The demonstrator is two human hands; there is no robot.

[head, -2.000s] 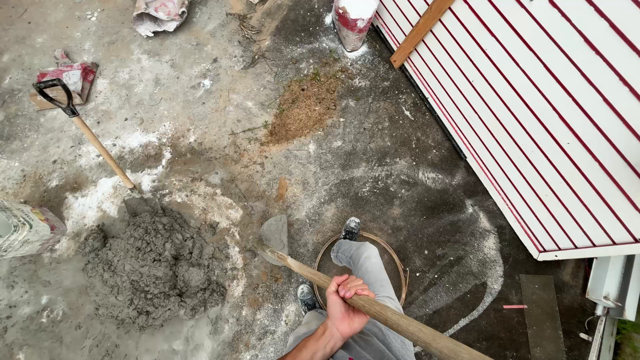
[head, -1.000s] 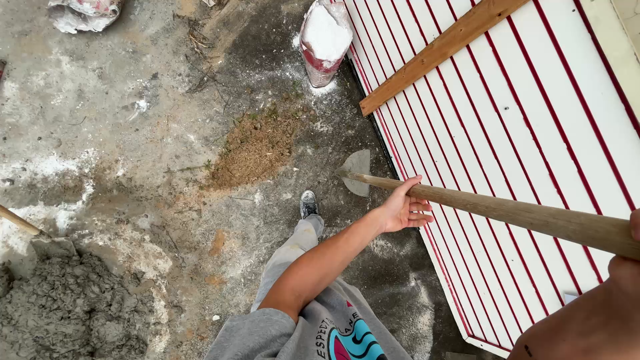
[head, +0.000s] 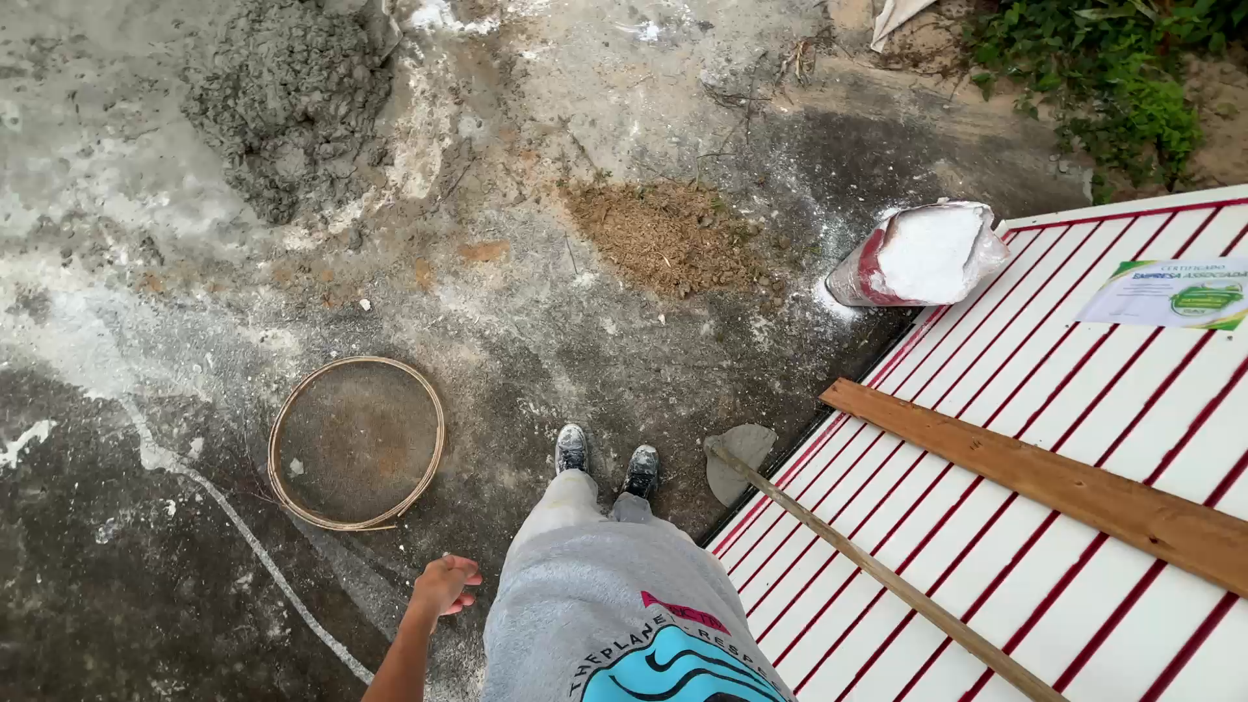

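My left hand (head: 447,585) hangs at the lower left of my body with nothing in it, its fingers loosely curled and apart. My right hand is outside the frame. A hoe with a long wooden handle (head: 877,565) leans against the white and red slatted wall; its rounded metal blade (head: 739,462) rests on the concrete floor near my shoes. No hand touches it. To the left lies a coil of thin rod or tubing (head: 439,439) on the floor.
A heap of wet mortar (head: 292,107) lies at the upper left, and a pile of sand (head: 668,239) near the middle. An open bag of white powder (head: 931,255) stands by the wall. A wooden plank (head: 1033,478) leans on the wall. Green plants (head: 1131,88) grow at the upper right.
The hoe, held earlier, has been let go and now leans on the wall. My left hand has come away from its handle. The view has turned.
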